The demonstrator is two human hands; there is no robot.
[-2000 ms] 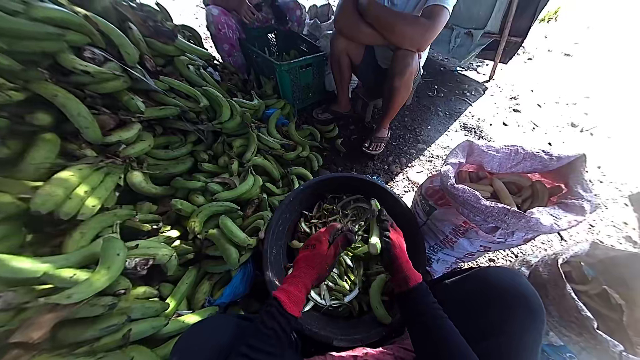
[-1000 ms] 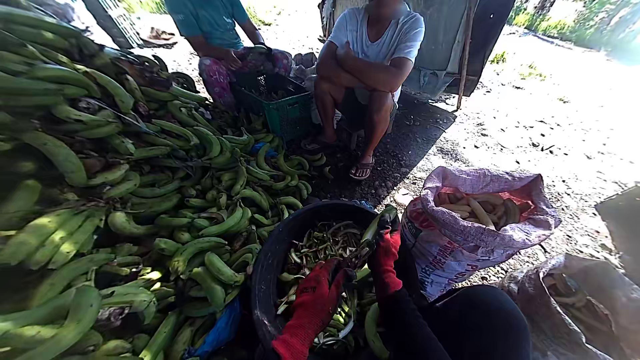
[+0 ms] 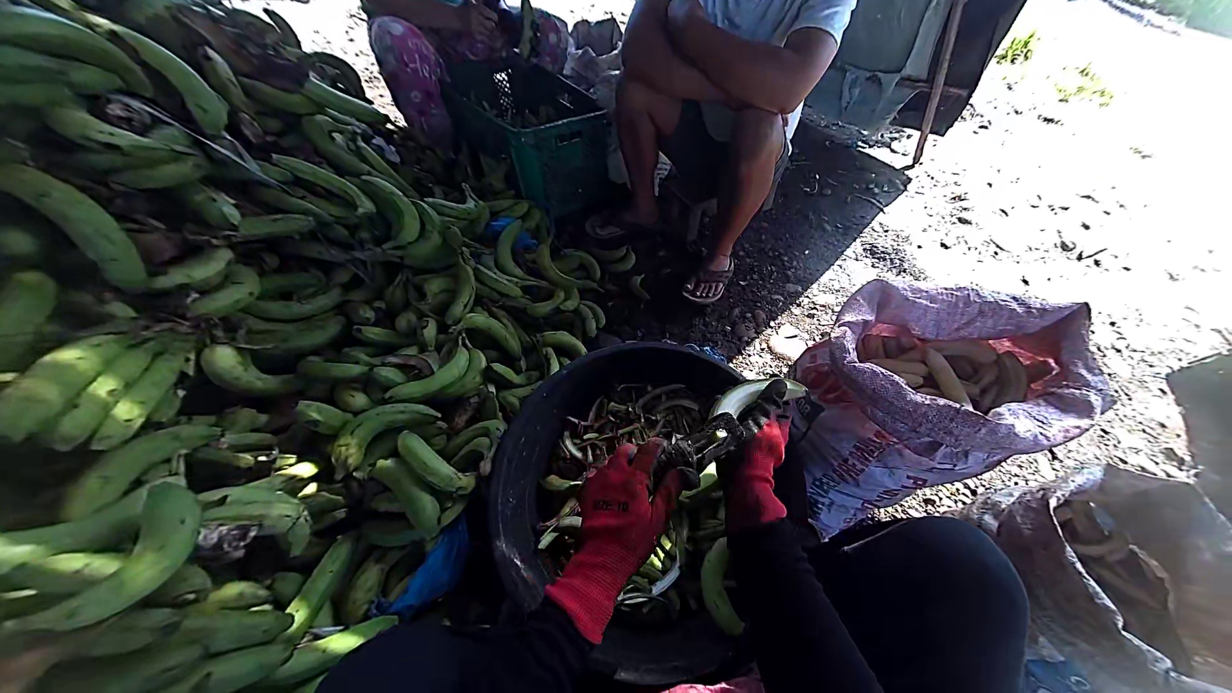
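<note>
Both my hands wear red gloves with dark palms, above a black tub point(image 3: 515, 520) that holds peel strips and green bananas. My right hand point(image 3: 756, 462) is closed around a partly peeled green banana point(image 3: 746, 397), its pale flesh showing and its far end pointing up to the right. Close to the banana's near end is my left hand point(image 3: 626, 496), its fingers bent around something small and dark; the glove hides most of it, and I cannot tell what it is.
A big pile of green bananas point(image 3: 241, 366) fills the left. At right, a woven sack point(image 3: 866, 423) holds peeled bananas, with another open sack point(image 3: 1049, 539) nearer. Two people sit ahead beside a green plastic crate point(image 3: 568, 159). A blue plastic piece point(image 3: 438, 568) lies left of the tub.
The banana in my right hand now shows pale flesh along its upper side; two seconds ago it looked green and stood more upright. My view has swung up and back down.
</note>
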